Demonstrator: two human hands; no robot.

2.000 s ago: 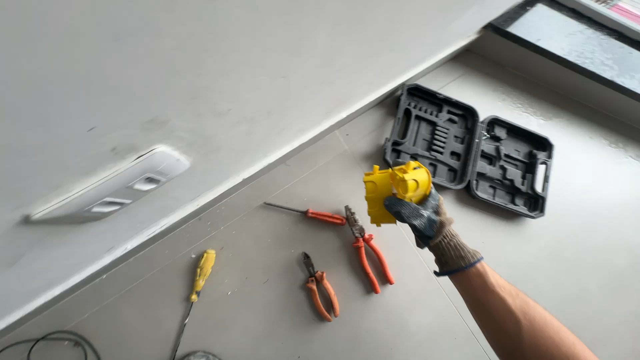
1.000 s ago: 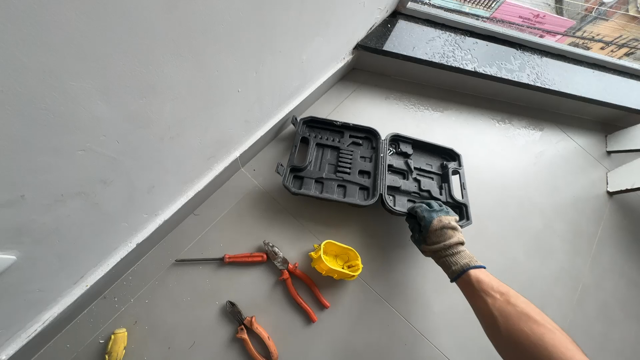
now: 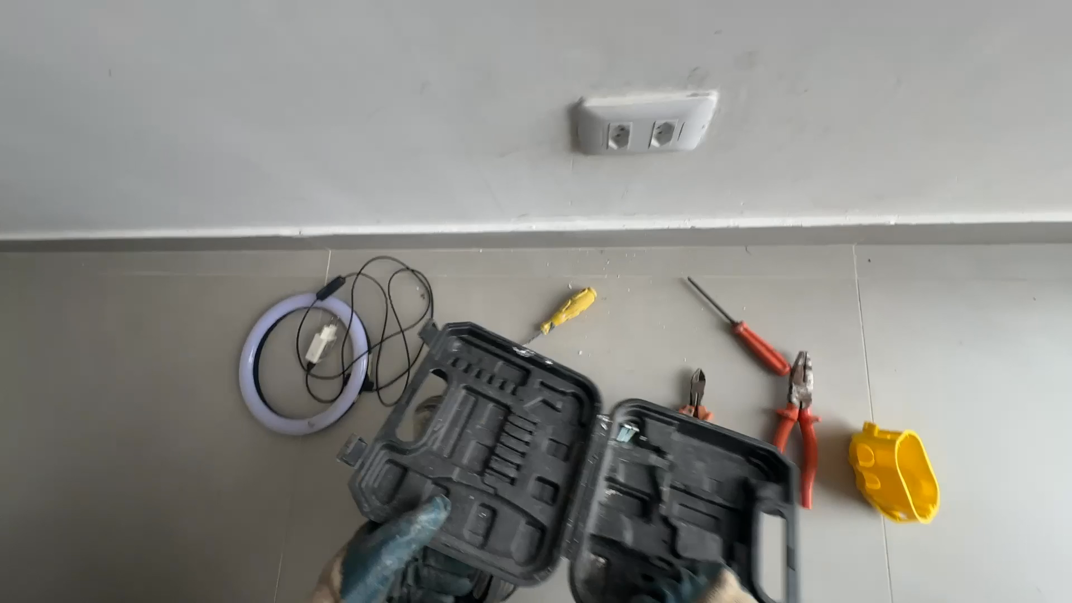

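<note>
A black plastic tool case (image 3: 578,469), spread open with moulded slots, is held up over the floor. At its lower left edge, my left hand (image 3: 389,548) in a blue-coated work glove grips the rim with the thumb on top. My right hand (image 3: 703,586), gloved too, is at the lower right half of the case, mostly cut off by the frame; its hold cannot be seen clearly. Beyond the case lie diagonal cutters (image 3: 697,394), partly covered, a red-handled screwdriver (image 3: 758,345), red-handled combination pliers (image 3: 801,419) and a yellow-handled screwdriver (image 3: 571,310). A yellow plastic electrical box (image 3: 894,473) is at the right.
A ring light (image 3: 251,368) with a tangled black cable (image 3: 389,293) rests on the tiles at the left. A white double socket plate (image 3: 646,123) is on the wall, above the grey skirting (image 3: 502,239). Something dark and round is partly hidden beneath the case.
The yellow box was put down beside the pliers between the first two frames. The case, on the floor earlier, is now lifted, with my left hand in view too. The view has swung toward the socket.
</note>
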